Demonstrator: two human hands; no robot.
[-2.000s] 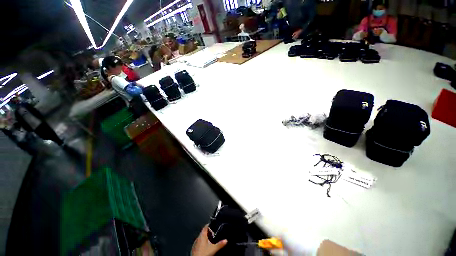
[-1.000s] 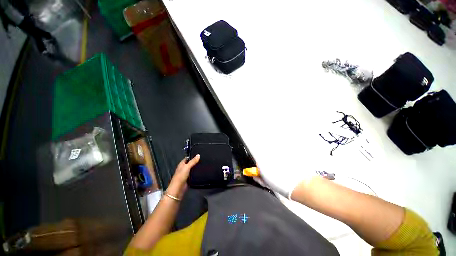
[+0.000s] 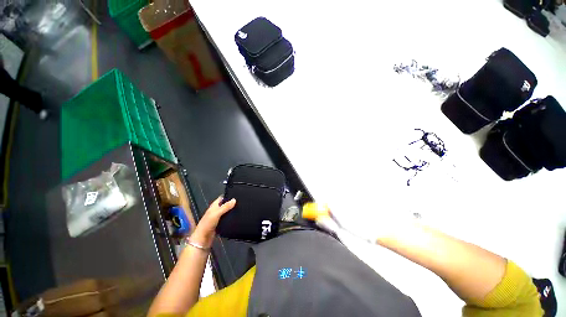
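Observation:
My left hand [image 3: 215, 218], bare with a bracelet, holds a black bag [image 3: 251, 201] by its left side, over the gap between the table and the cart. A small white logo shows near the bag's lower right corner. My right hand [image 3: 347, 223], in a white glove and partly washed out by glare, is closed on the yellow-orange air blow gun [image 3: 315, 211]. The gun is just right of the bag; its nozzle is hard to make out.
Black bags [image 3: 265, 51] are stacked at the white table's [image 3: 347, 124] left edge; taller stacks [image 3: 490, 91] stand right. Black cords [image 3: 425, 148] and a grey tangle [image 3: 428, 75] lie between. Left are a grey cart [image 3: 93, 260] with a plastic packet [image 3: 98, 199], a green crate [image 3: 102, 121] and a carton [image 3: 186, 49].
The view first tilted down to the bag and my hands. Since the last earlier frame, the bag has moved slightly left and tilted, still in my left hand. The blow gun stays beside it.

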